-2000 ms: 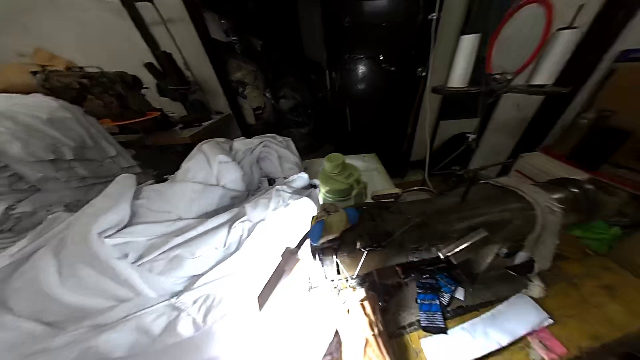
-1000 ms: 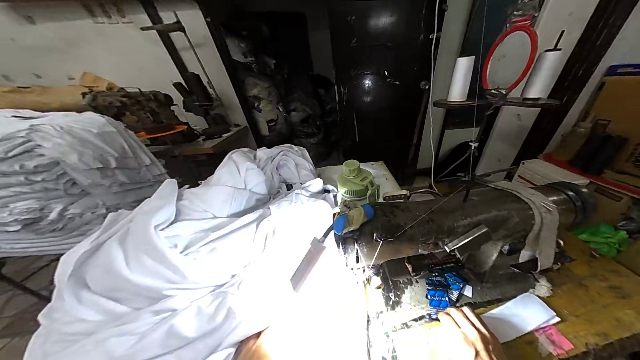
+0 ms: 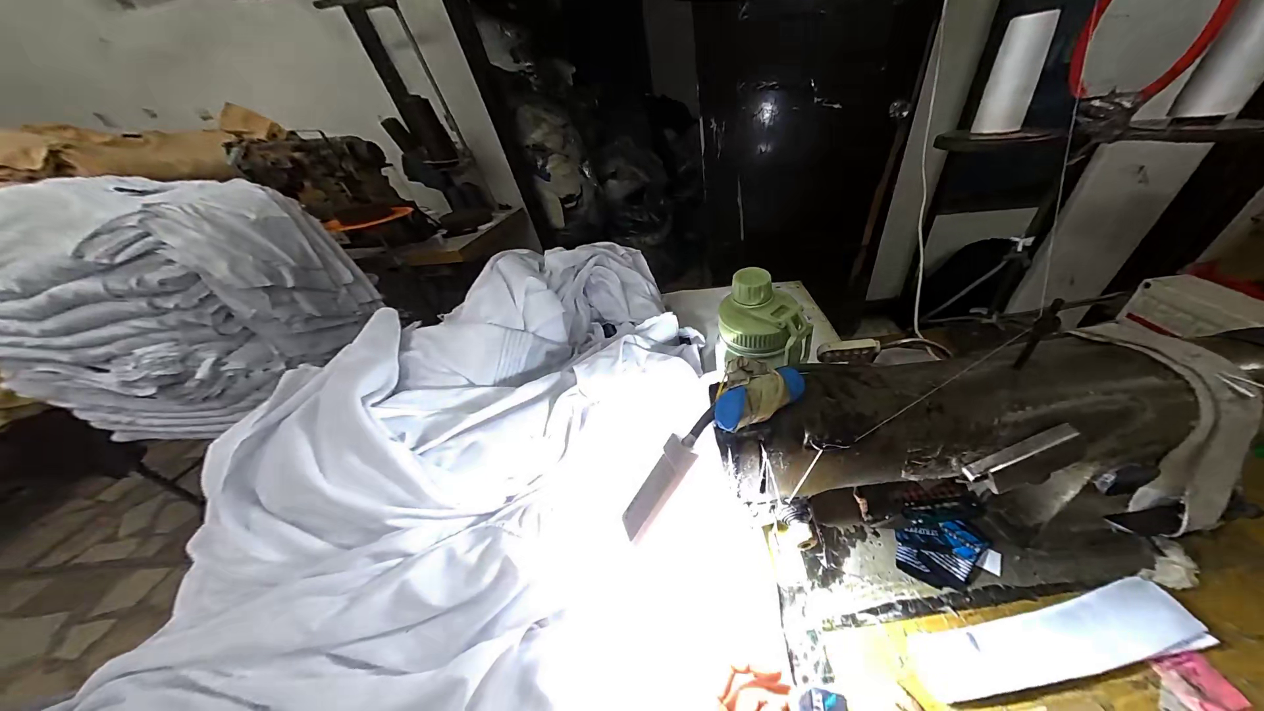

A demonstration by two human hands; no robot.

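At the bottom edge, fingers of one hand [image 3: 754,687] lie over the brightly lit white fabric [image 3: 395,553], beside a small blue piece [image 3: 822,699]. The frame cuts off this hand, and I cannot tell whether it is my left or right, or whether it grips the piece. The fabric spreads up to the needle end of a dark, worn sewing machine [image 3: 987,395]. A small flat lamp [image 3: 660,490] shines there, below a blue part wrapped in cloth [image 3: 758,399]. Blue and black printed labels [image 3: 943,551] rest on the machine bed, right of the needle area.
Folded white fabric [image 3: 178,296] is stacked at the left. A green jug [image 3: 755,316] stands behind the machine. White thread cones [image 3: 1017,74] are on a stand at the upper right. A white strip [image 3: 1057,637] lies on the yellow tabletop [image 3: 1224,583] at the front right.
A second ago one hand was on the fabric and the other by the labels; now only fingers at the bottom edge show, and no hand is at the labels.
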